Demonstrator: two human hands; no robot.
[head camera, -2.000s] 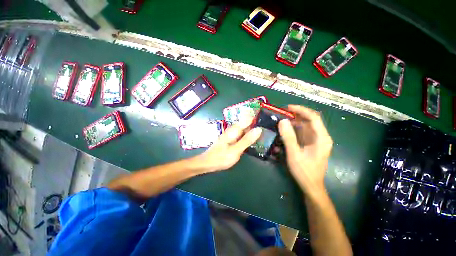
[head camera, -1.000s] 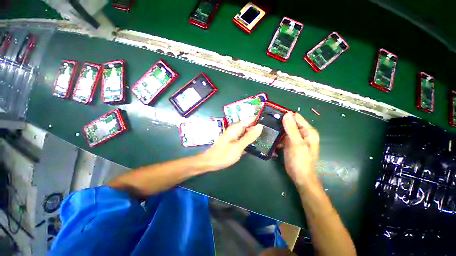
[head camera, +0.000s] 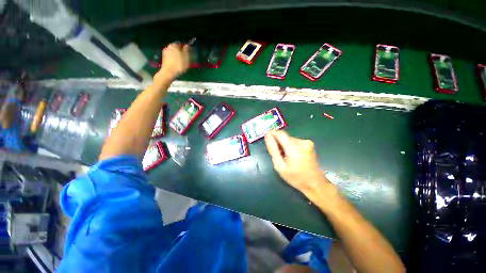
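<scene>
My left hand (head camera: 175, 59) is stretched over the conveyor belt, blurred, beside a dark red-rimmed phone (head camera: 195, 59); whether it grips the phone is not clear. My right hand (head camera: 296, 160) is over the bench with curled fingers. Its fingertips are at the lower edge of a phone body (head camera: 264, 125) with a green and whitish face; a grip on it cannot be made out. Another phone body (head camera: 227, 150) lies just left of that one. A phone with a black housing (head camera: 217, 120) and a phone body (head camera: 186, 116) lie behind it.
Several red-rimmed phones lie on the belt (head camera: 362, 88), beyond the pale rail (head camera: 330, 96). A tiny red piece (head camera: 328, 115) lies on the bench. A black tray (head camera: 450, 181) is at right, a white arm (head camera: 88, 45) at upper left, a clear tray (head camera: 66, 125) at left.
My left hand has moved from the bench up to the belt. The black-housed phone is no longer between my hands. My right hand has shifted left and down. The camera view has turned left.
</scene>
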